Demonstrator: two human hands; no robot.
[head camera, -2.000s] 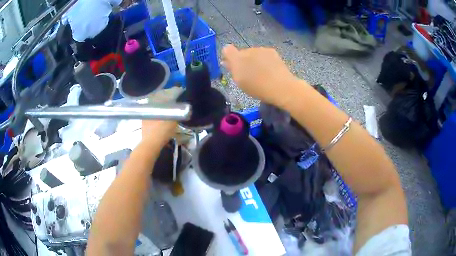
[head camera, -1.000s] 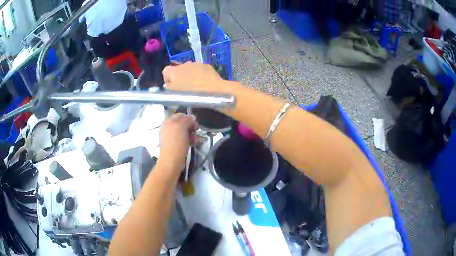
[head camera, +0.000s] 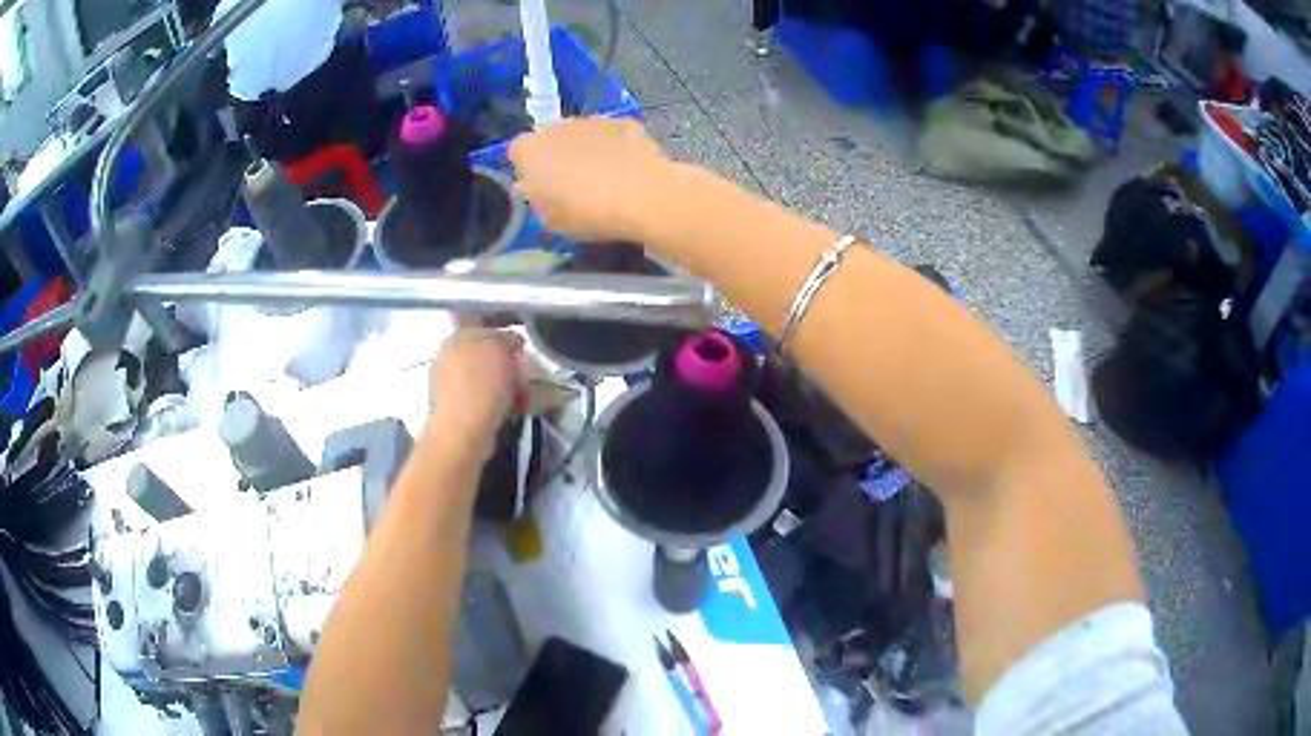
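Note:
My right hand (head camera: 582, 176) is raised above the cones, near the white pole, fingers curled; any thread in it is too fine to see. My left hand (head camera: 477, 377) is lower, behind the machine, its fingers bent beside a thin light strip; what it holds cannot be told. A black cone with a pink top (head camera: 693, 439) stands on a round holder at centre right. Another black cone (head camera: 604, 309) is partly hidden by the metal rod (head camera: 417, 292) and my right hand. A third pink-topped cone (head camera: 431, 187) and a grey-topped cone (head camera: 282, 216) stand further left.
The white machine (head camera: 230, 568) is at lower left. A black phone (head camera: 564, 690) and slim pens (head camera: 687, 682) lie on the table in front. A blue basket (head camera: 460, 75) stands behind. Dark fabric (head camera: 863, 575) is at the right. A seated person (head camera: 283, 51) is at upper left.
My right hand first came down leftward from high on the right, then moved slightly up and right. My left hand has dropped below the rod.

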